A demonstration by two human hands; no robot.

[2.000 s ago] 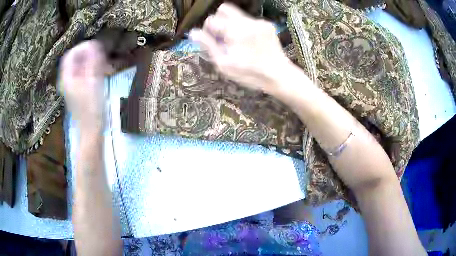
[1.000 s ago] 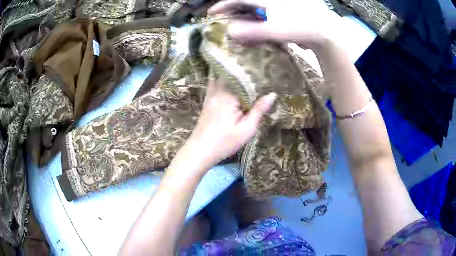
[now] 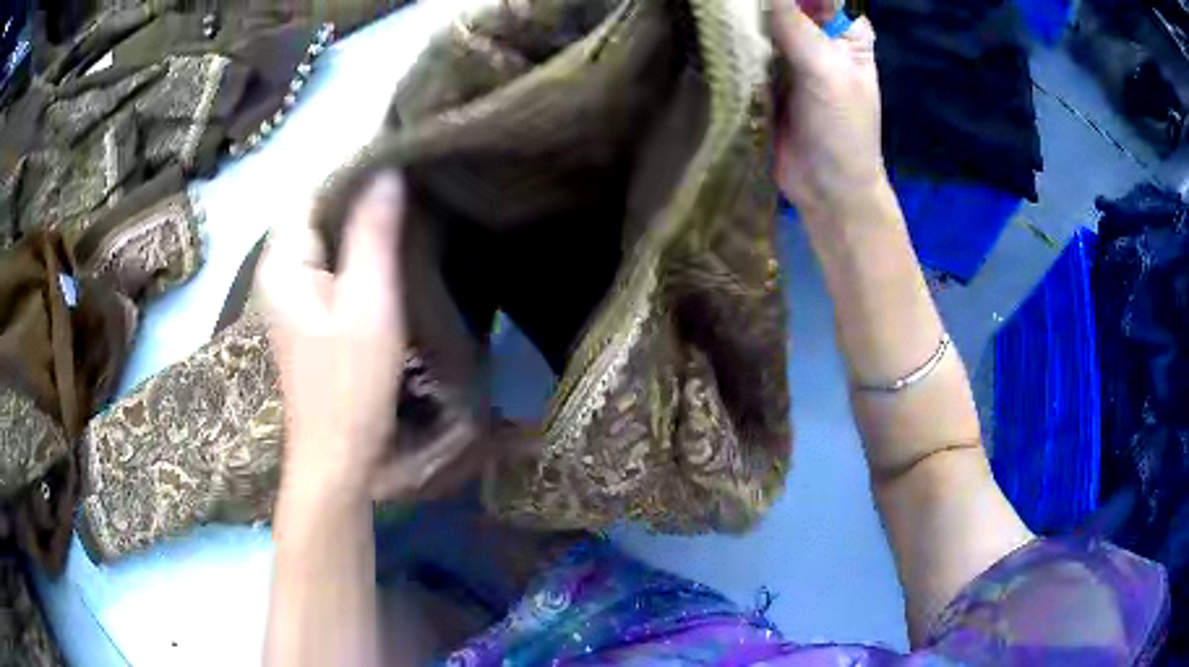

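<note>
A brown-gold paisley jacket [image 3: 704, 430] is held up in front of me, opened so that its dark inside shows. Braid trim [image 3: 613, 352] runs along its edge. My left hand [image 3: 339, 287], blurred, grips the edge on the left. My right hand [image 3: 831, 111] grips the braid-trimmed edge at the upper right, near the picture's top. A small blue tip of a tool, likely thread snips [image 3: 838, 24], shows at my right hand; its blades are not visible. A paisley sleeve [image 3: 183, 443] lies on the table at the left.
More paisley garments [image 3: 117, 117] and a brown lining with a white label [image 3: 59, 313] lie on the white table [image 3: 196, 606] at the left. Dark cloth [image 3: 958, 104] and a blue bundle [image 3: 1050, 391] are at the right, over the pale blue floor [image 3: 835, 534].
The jacket has been lifted and spread open. My hands have moved apart, left hand to the left and right hand upward. The view has shifted right, showing more floor and blue bundle.
</note>
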